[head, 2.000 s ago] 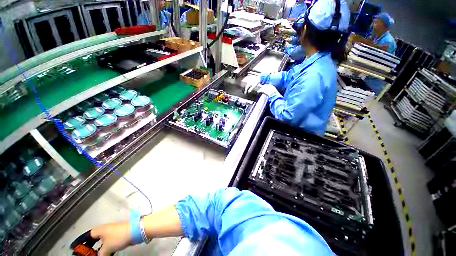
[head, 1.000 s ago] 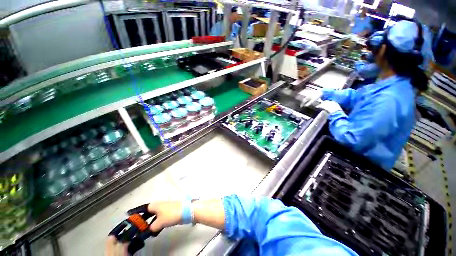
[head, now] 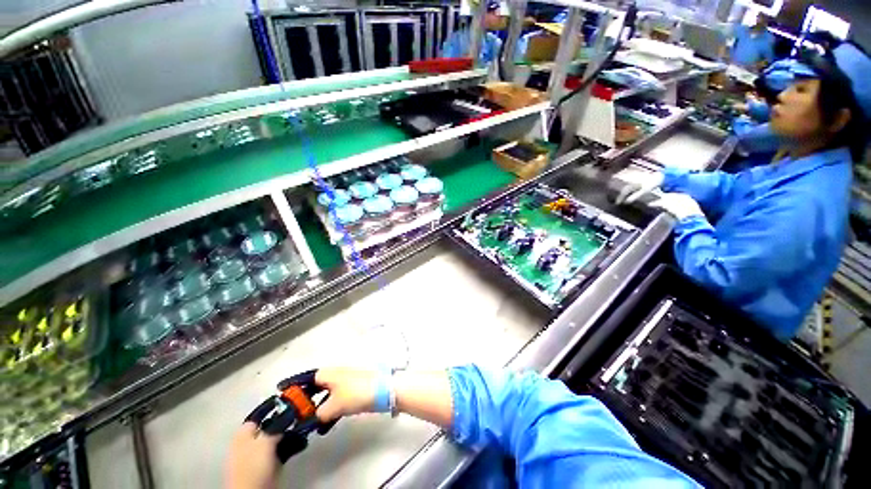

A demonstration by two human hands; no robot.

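An orange-copper toroidal inductor point(head: 300, 401) is held low above the whitish conveyor surface, between the fingertips of both hands. My right hand point(head: 349, 392), with a light blue wrist band, grips it from the right. My left hand point(head: 254, 453) meets it from the lower left, its forearm cut off by the bottom edge. Black cots cover the fingertips and hide part of the ring. A green circuit board point(head: 535, 239) lies in a black carrier farther up the conveyor.
Clear trays of teal-topped parts point(head: 196, 287) and blue-topped parts point(head: 382, 202) stand on the shelf, with yellow-topped parts point(head: 43, 334) at left. A coiled blue cord point(head: 329, 201) hangs in front. Black carriers point(head: 716, 382) are stacked at right. A coworker point(head: 764, 229) stands beyond. Another board point(head: 43, 473) shows bottom left.
The view has swung left, so the scene sits farther right. My left hand has come into view and joined my right at the inductor. The coworker's head is now raised.
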